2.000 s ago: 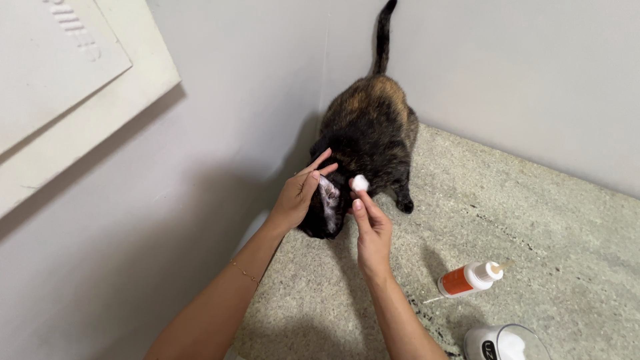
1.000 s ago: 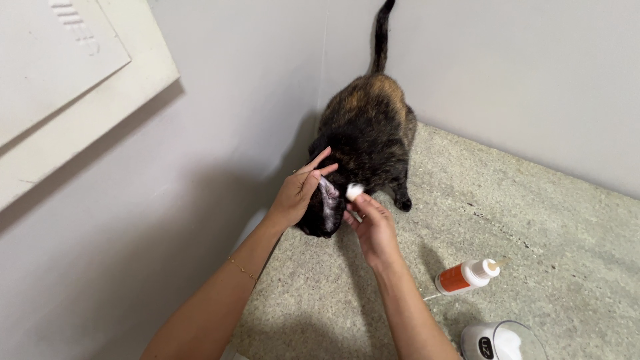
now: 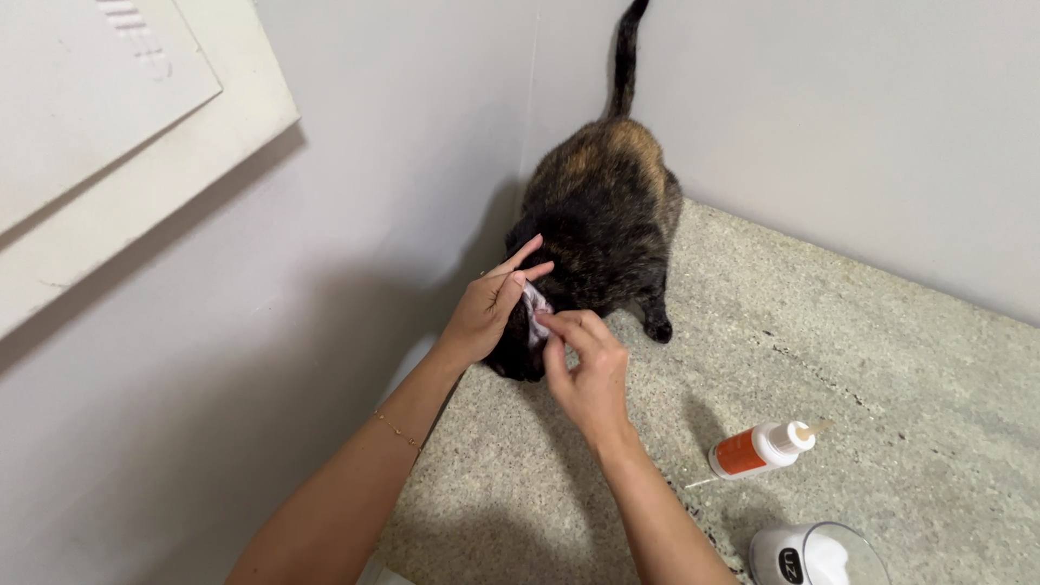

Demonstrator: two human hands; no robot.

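A tortoiseshell cat (image 3: 605, 195) stands on the speckled stone counter (image 3: 853, 357), head low and tail raised. My left hand (image 3: 487, 309) lies on its head, thumb and fingers holding back the ear (image 3: 534, 305), whose pale inner side shows. Two of its fingers stretch over the dark fur. At that ear, the fingertips of my right hand (image 3: 589, 361) are pinched together against the inner surface. The white cotton seen in this hand before is hidden now, so whether it is still held is not plain.
Right of my right forearm stands a white squeeze bottle (image 3: 756, 451) with an orange label and a nozzle. A thin white stick (image 3: 700, 483) lies beside it. A clear container (image 3: 816, 556) with white contents is at the bottom edge. A white panel (image 3: 244, 89) juts from the left wall.
My right hand has moved left to the cat's ear, and the white cotton between its fingers has gone out of sight. My left hand has stayed on the head.
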